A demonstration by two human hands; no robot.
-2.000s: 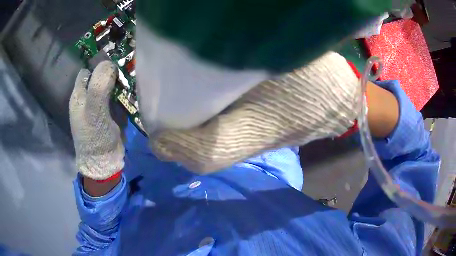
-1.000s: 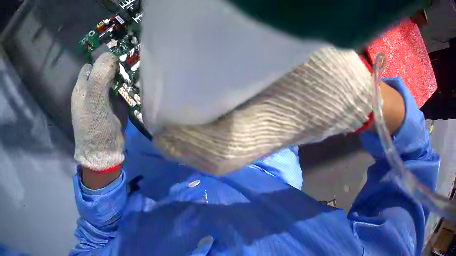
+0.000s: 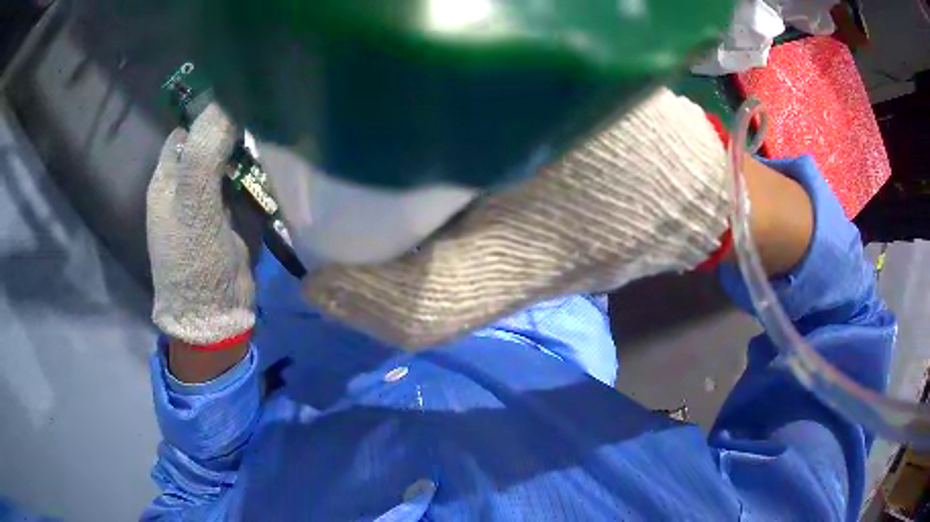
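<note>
The dispensing syringe fills the upper middle, blurred and close to the camera. Its dark green cap (image 3: 438, 112) hides most of the circuit board, and its translucent-white barrel (image 3: 352, 219) shows below the cap. My right hand (image 3: 551, 224), in an off-white knit glove, is closed around the barrel; its fingertips are hidden. My left hand (image 3: 204, 224), also gloved, holds the left edge of the green circuit board (image 3: 252, 181), of which only a narrow strip and a corner show. The syringe's needle is not visible. A clear air hose (image 3: 755, 275) runs down past my right wrist.
A bright red foam sheet (image 3: 824, 122) lies at the upper right. Crumpled white paper or rag (image 3: 750, 36) lies beside it on a green surface. A grey surface (image 3: 82, 133) is at the left. Dark objects stand at the right edge.
The syringe's green cap has swung down and left, covering more of the barrel and board than before. My right hand has shifted slightly left since one second ago. My left hand stays nearly still.
</note>
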